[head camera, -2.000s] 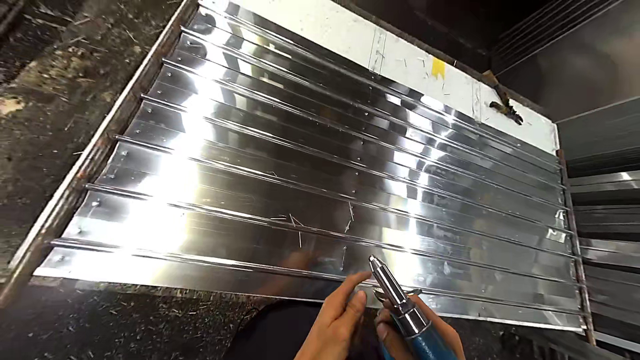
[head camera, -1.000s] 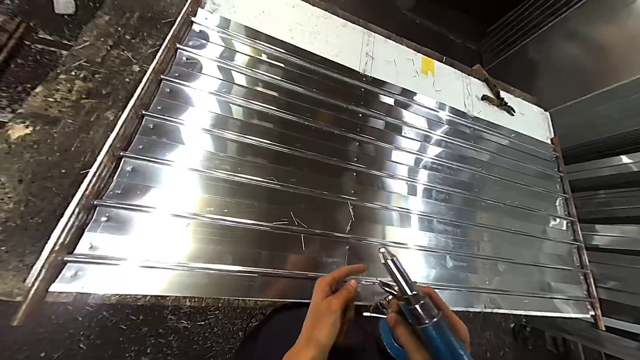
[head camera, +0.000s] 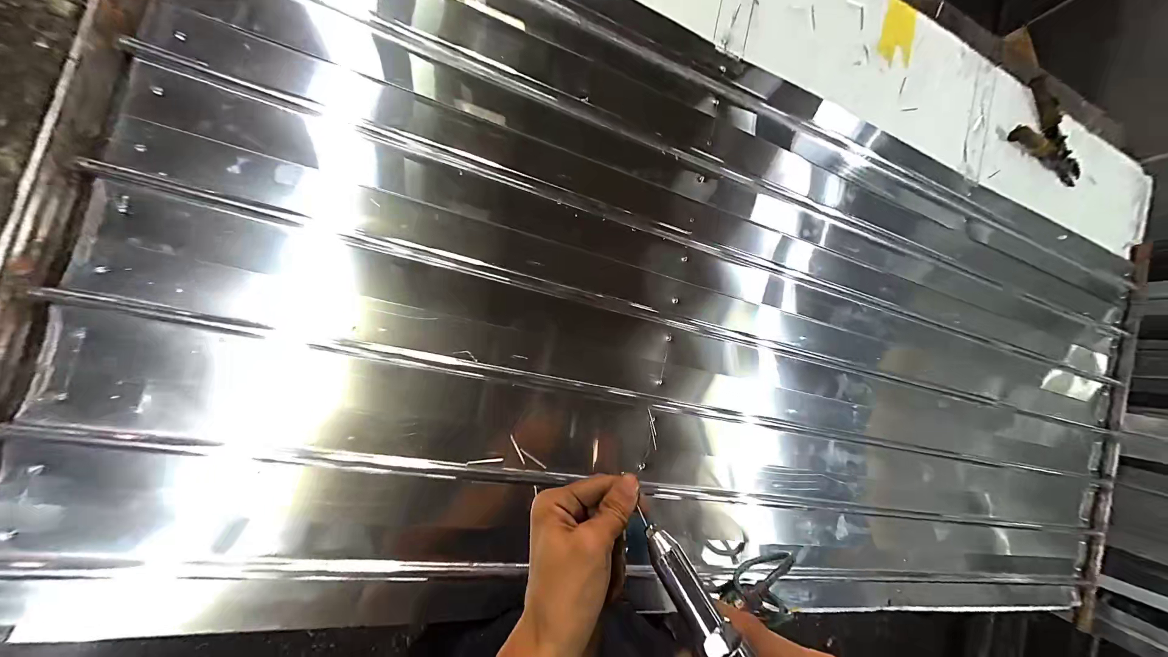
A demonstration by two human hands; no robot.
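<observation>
A pneumatic rivet gun (head camera: 684,584) with a bright metal nose points up and left at the lower middle. Only part of my right hand (head camera: 766,631) shows beside its body, the fingers mostly hidden behind the tool. My left hand (head camera: 579,538) pinches the end of a thin blind rivet (head camera: 642,516), whose pin lines up with the gun's nose tip. Beneath both hands lies a shiny ribbed sheet-metal panel (head camera: 511,319) with a line of small rivets down its middle. Loose pin-like metal bits (head camera: 527,453) rest on it near my left hand.
A white board (head camera: 830,46) with a yellow patch (head camera: 897,32) borders the panel's far side; a dark, worn tool-like object (head camera: 1048,137) lies on it. Rusty metal bars (head camera: 46,182) run along the left edge. Stacked metal lengths (head camera: 1145,456) stand at the right. A cord loop (head camera: 766,570) is by the gun.
My left hand has moved up to the gun's nose, its fingertips now closed on a rivet. The view has come closer to the panel.
</observation>
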